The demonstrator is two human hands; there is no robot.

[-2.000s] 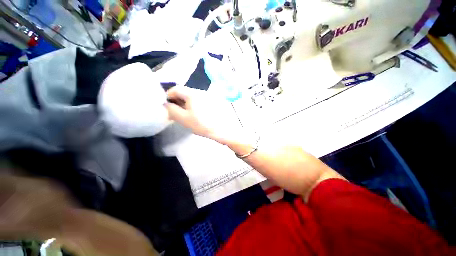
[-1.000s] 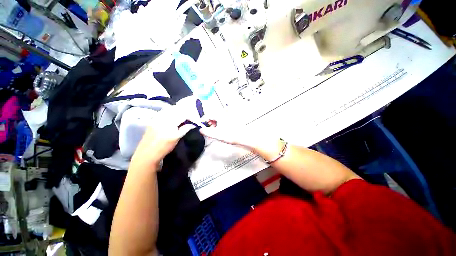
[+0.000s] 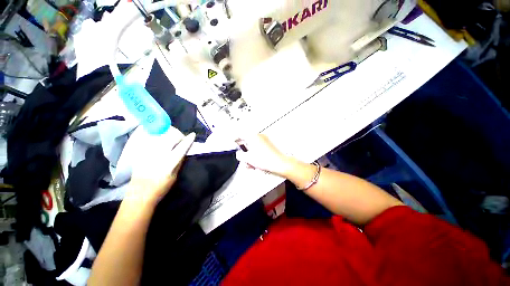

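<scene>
My left hand (image 3: 155,156) lies on the cloth left of the needle, fingers pointing toward the presser foot; it rests on or holds a pale panel, partly washed out. My right hand (image 3: 258,155) pinches the edge of the black garment panel (image 3: 207,170) just in front of the presser foot (image 3: 232,105). A white strip runs along the black panel's upper edge between the hands. The light blue tag-shaped attachment (image 3: 143,106) hangs over my left hand. The sewing machine (image 3: 279,50) stands behind.
Thread snips (image 3: 338,72) lie by the machine base, with a second pair (image 3: 412,36) further right. Black cloth (image 3: 39,123) and pale grey pieces (image 3: 103,139) heap at the left. A blue crate (image 3: 411,162) is below the table's right edge.
The view has shifted right. My hands, earlier close together on the cloth left of the machine, are now apart with the black panel stretched between them, nearer the presser foot.
</scene>
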